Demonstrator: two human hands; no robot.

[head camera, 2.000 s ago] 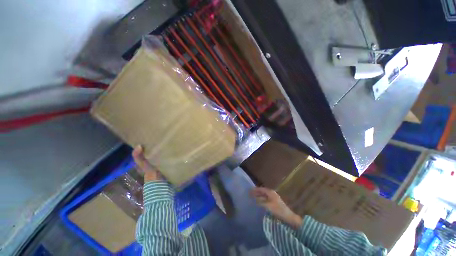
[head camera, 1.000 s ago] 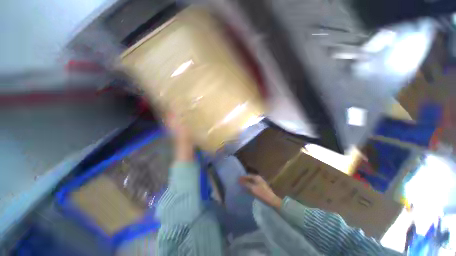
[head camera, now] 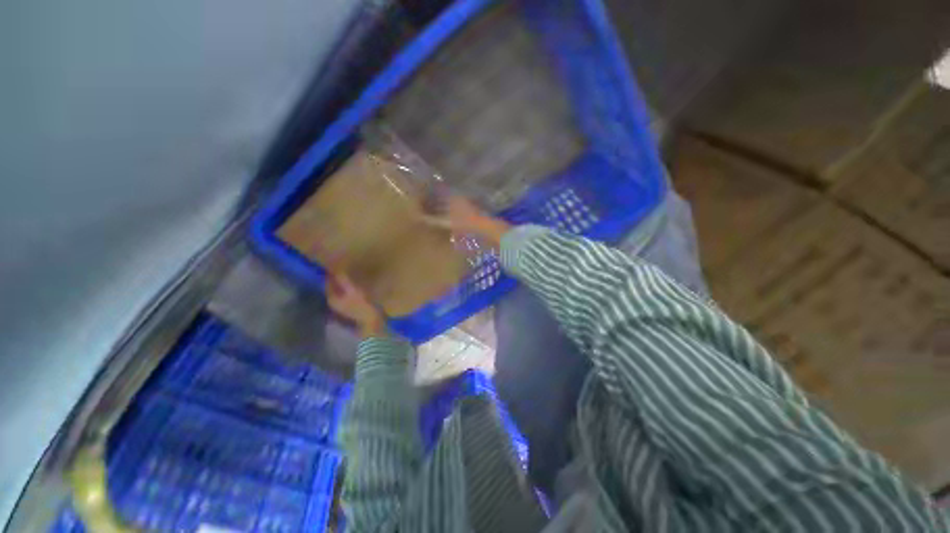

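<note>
A film-wrapped carton (head camera: 370, 224) lies in the near-left end of a blue plastic crate (head camera: 653, 172). Clear glossy film shows along its far and right edges. My left hand (head camera: 354, 304) is at the carton's near left edge, by the crate rim, with the fingers on the carton. My right hand (head camera: 466, 221) grips the carton's right side, over the film. Both hands are somewhat blurred and the undersides of the fingers are hidden.
Large brown shipping cartons (head camera: 823, 271) stand on the right. More blue crates (head camera: 224, 442) are at the lower left, near a pale yellow curved bar (head camera: 94, 498). A pale wall or panel (head camera: 115, 146) runs along the left. A white item (head camera: 455, 352) lies below the crate.
The view has swung from the machine opening down to the crate. My left hand has left the carton at the opening; both hands are now on the carton in the crate.
</note>
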